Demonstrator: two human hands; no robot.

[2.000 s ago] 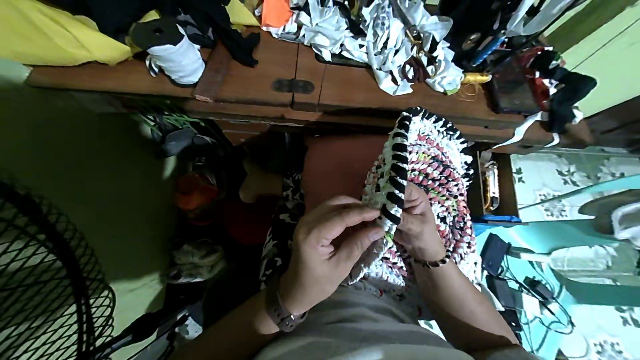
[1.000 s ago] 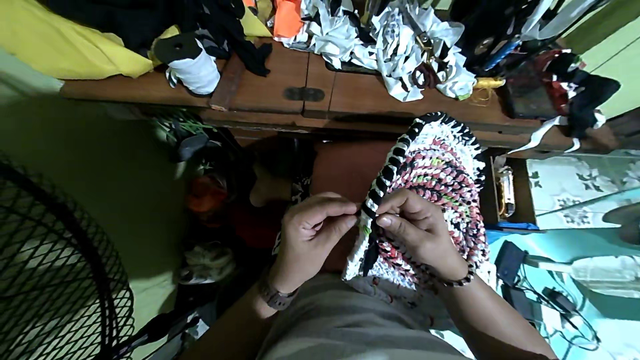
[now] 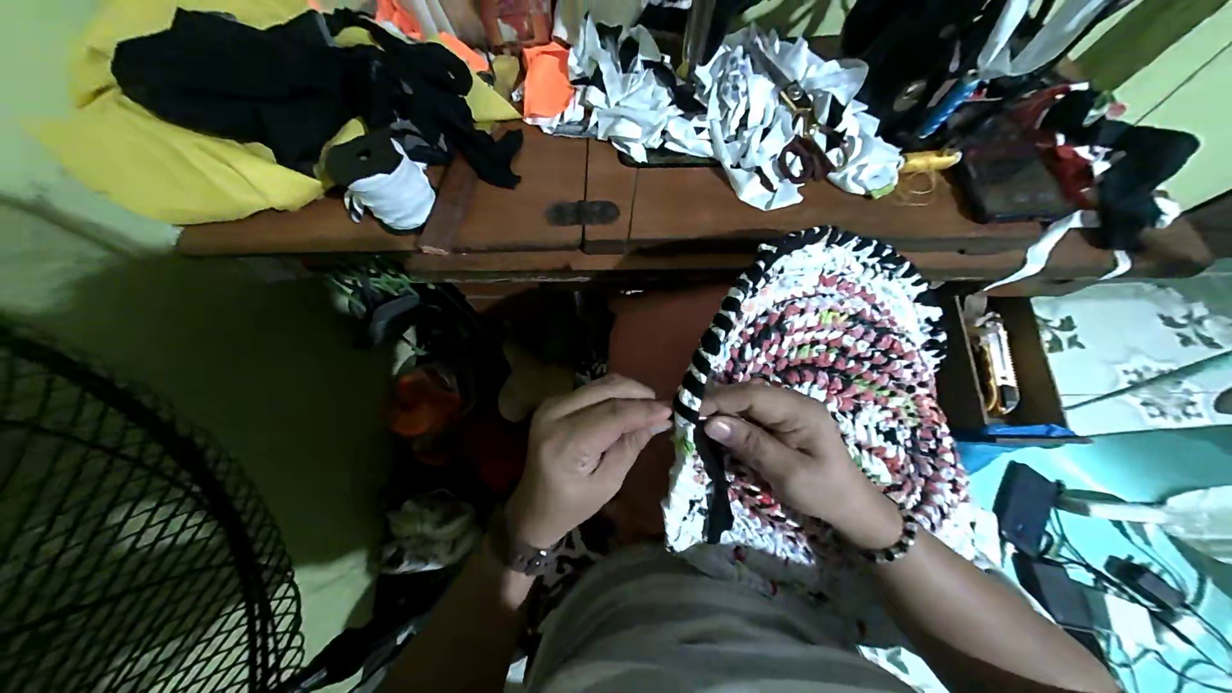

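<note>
A braided rag rug (image 3: pixel 818 366) of white, red and black fabric strips leans over my lap, its rim partly wrapped in a black fabric strip (image 3: pixel 717 486). The strip's loose part hangs down over the white edge. My right hand (image 3: pixel 799 452) grips the rug's rim, thumb and fingers on the black strip. At the outer side of the same rim, my left hand (image 3: pixel 597 452) has its thumb and fingertips pinched together, touching or nearly touching the edge; whether something thin is between them cannot be made out.
Ahead is a wooden sewing table (image 3: pixel 539 212) with white fabric scraps (image 3: pixel 635 106), scissors (image 3: pixel 804 154), a spool (image 3: pixel 385 178) and black cloth (image 3: pixel 241 87). An open drawer (image 3: pixel 1044 375) is at the right, near cables and adapters (image 3: pixel 1025 500). A fan guard (image 3: pixel 144 539) stands at the left.
The rug's wrapped edge has tilted since the oldest frame, and the loose black strip now shows along it. My right hand has shifted onto the rug's face beside the rim.
</note>
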